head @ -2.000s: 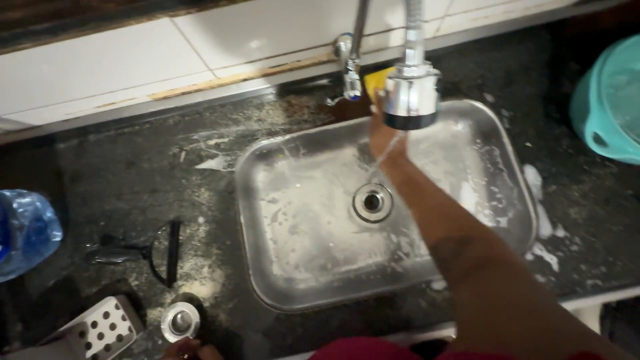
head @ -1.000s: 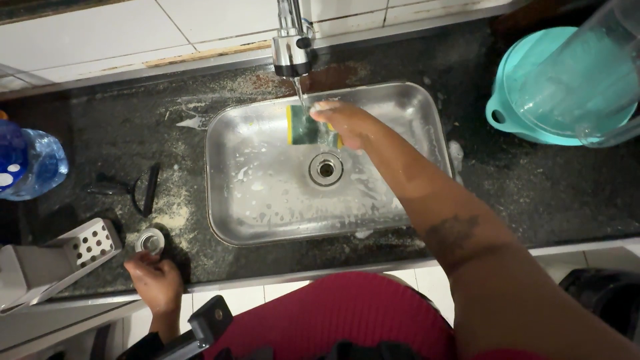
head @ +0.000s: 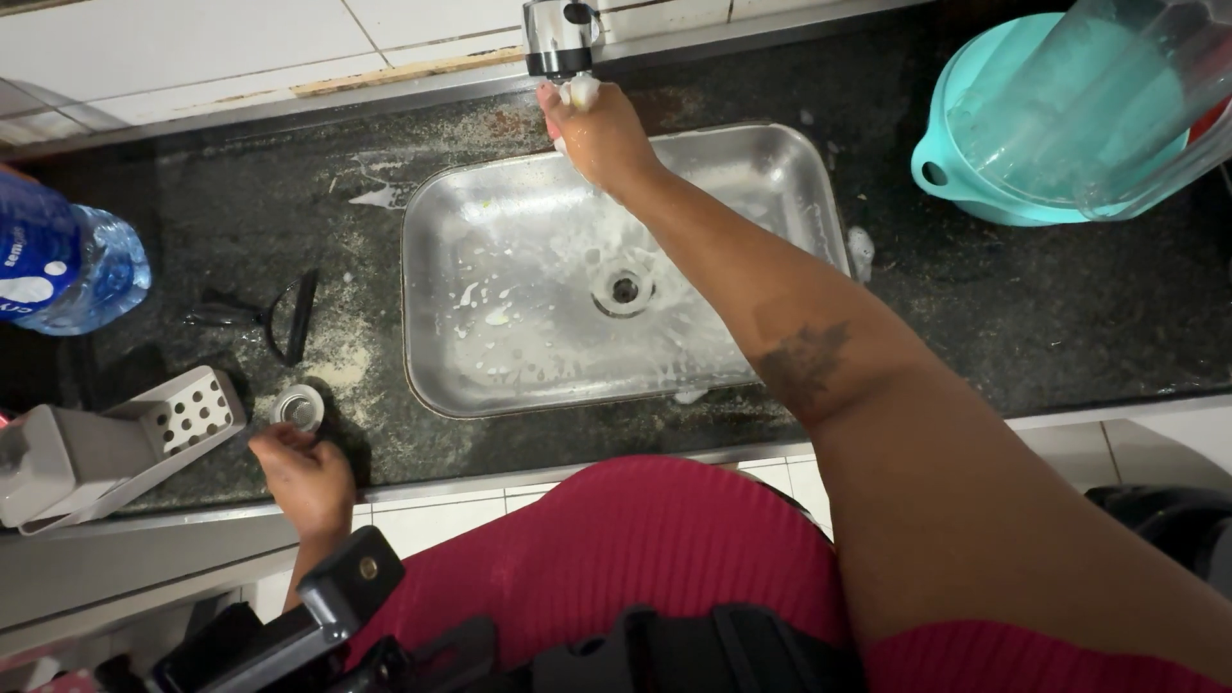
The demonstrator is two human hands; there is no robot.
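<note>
My right hand (head: 602, 135) is closed under the faucet head (head: 558, 38), above the back rim of the steel sink (head: 520, 356). White foam and a yellowish bit of the sponge (head: 580, 91) show at its fingers; the rest of the sponge is hidden. Foam spots and water lie around the drain (head: 625, 288). At the counter's front edge, the curled fingers of my left hand (head: 306, 476) are at the near rim of a metal sink strainer (head: 298, 409). Whether they grip it is unclear.
Left of the sink lie a black squeegee (head: 289, 318), a grey perforated caddy (head: 197, 414) and a blue-labelled plastic bottle (head: 106, 269). A turquoise bowl (head: 1025, 197) holding a clear plastic container (head: 1088, 106) stands at the right. Foam (head: 861, 252) sits beside the sink's right rim.
My right hand has moved from over the basin up to the faucet head. The green and yellow sponge, plain to see one second ago, is now mostly hidden. The left hand stays by the strainer.
</note>
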